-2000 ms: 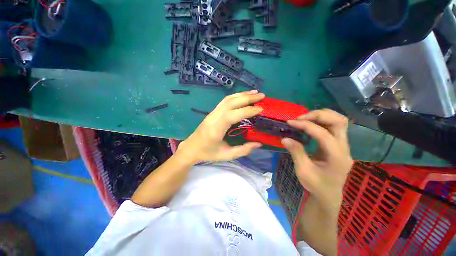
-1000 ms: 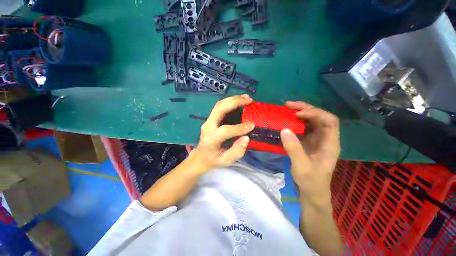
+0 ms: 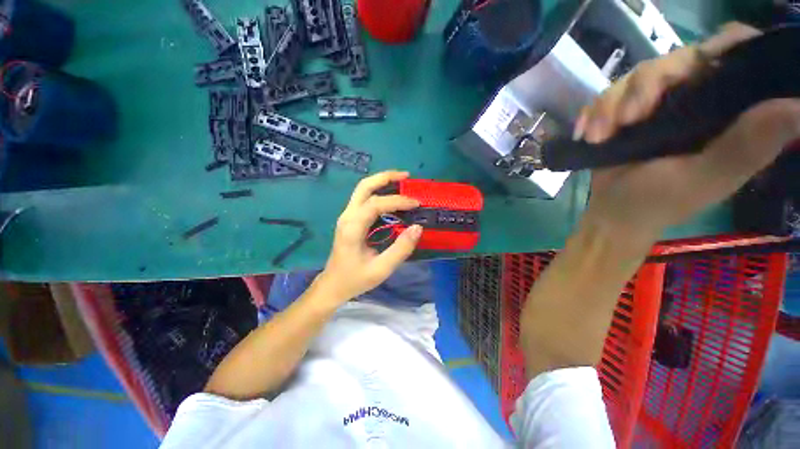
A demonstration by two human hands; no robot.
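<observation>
A red mesh speaker body (image 3: 456, 195) lies on its side at the bench's near edge. A black strip panel (image 3: 446, 218) runs along its upper face. My left hand (image 3: 373, 230) holds the body by its left end, where thin red and white lead wires stick out. My right hand (image 3: 653, 101) is around the long black electric screwdriver (image 3: 693, 114), its tip at the brassy pickup of the silver screw feeder (image 3: 561, 88). The screws are too small to tell.
Loose black strip panels (image 3: 294, 130) are piled at centre left, with thin black strips (image 3: 201, 228) nearer. Blue bodies (image 3: 75, 110) stand left and beside the feeder; a red one (image 3: 392, 17) stands behind. Below are a parts bin (image 3: 105, 338) and a red crate (image 3: 719, 342).
My right hand has let go of the red body and taken hold of the screwdriver at the feeder. My left hand still holds the body. The camera view has shifted to the right.
</observation>
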